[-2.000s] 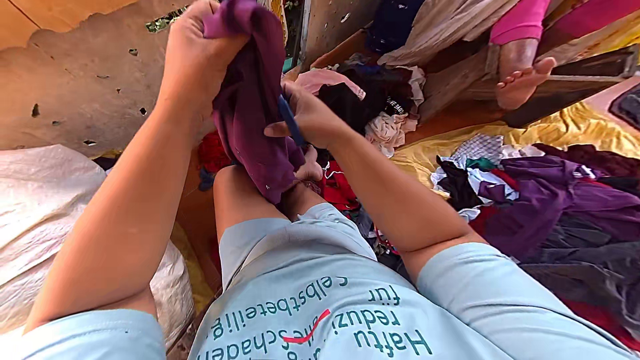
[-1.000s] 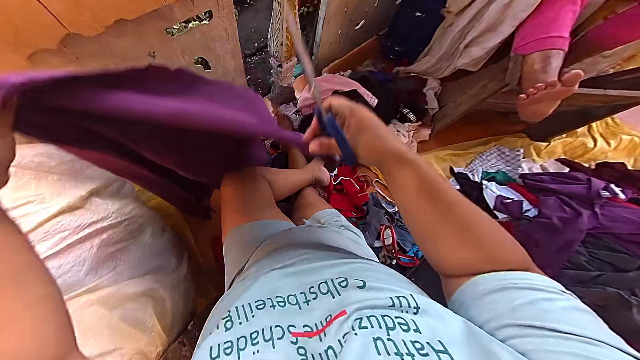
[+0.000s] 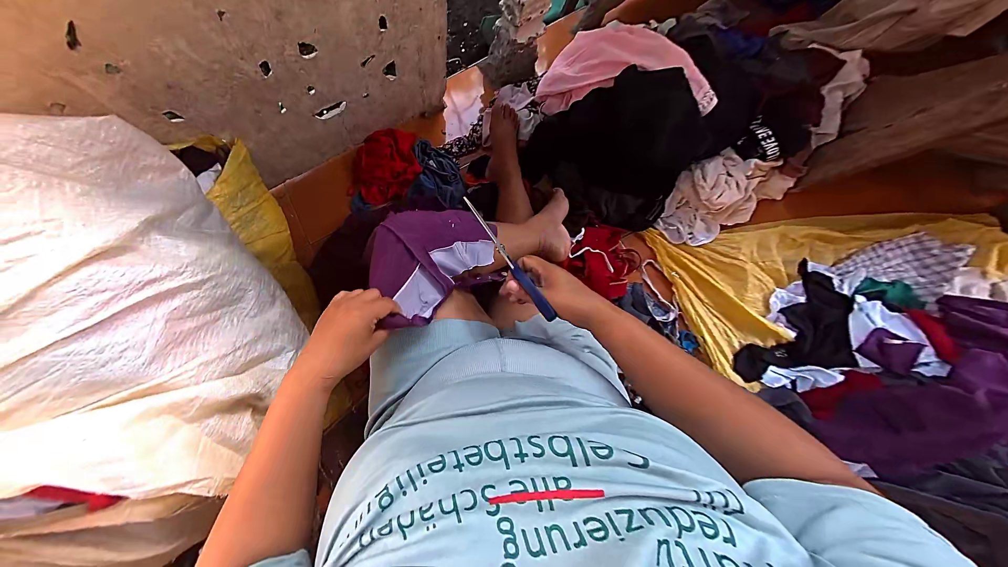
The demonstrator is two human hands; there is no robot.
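A purple cloth garment with pale lavender-white panels [image 3: 402,248] lies over my bent leg. Its near edge is pinched in my left hand [image 3: 352,331]. My right hand [image 3: 555,291] holds scissors with dark blue handles [image 3: 532,291], their blades pointing up and left over the garment and my shin. Part of the purple cloth reaches toward my right fingers; whether they grip it too, I cannot tell.
A large whitish sack [image 3: 134,315] fills the left side. Red cloth [image 3: 386,167], black cloth [image 3: 622,126] and pink cloth [image 3: 622,55] lie ahead. At right, mixed garments [image 3: 906,409] rest on a yellow sheet [image 3: 709,276]. A worn board with holes [image 3: 315,79] stands at upper left.
The purple garment, stretched out to the left a second ago, now lies over my leg. My left hand has come back in toward my lap. The scissors remain in my right hand.
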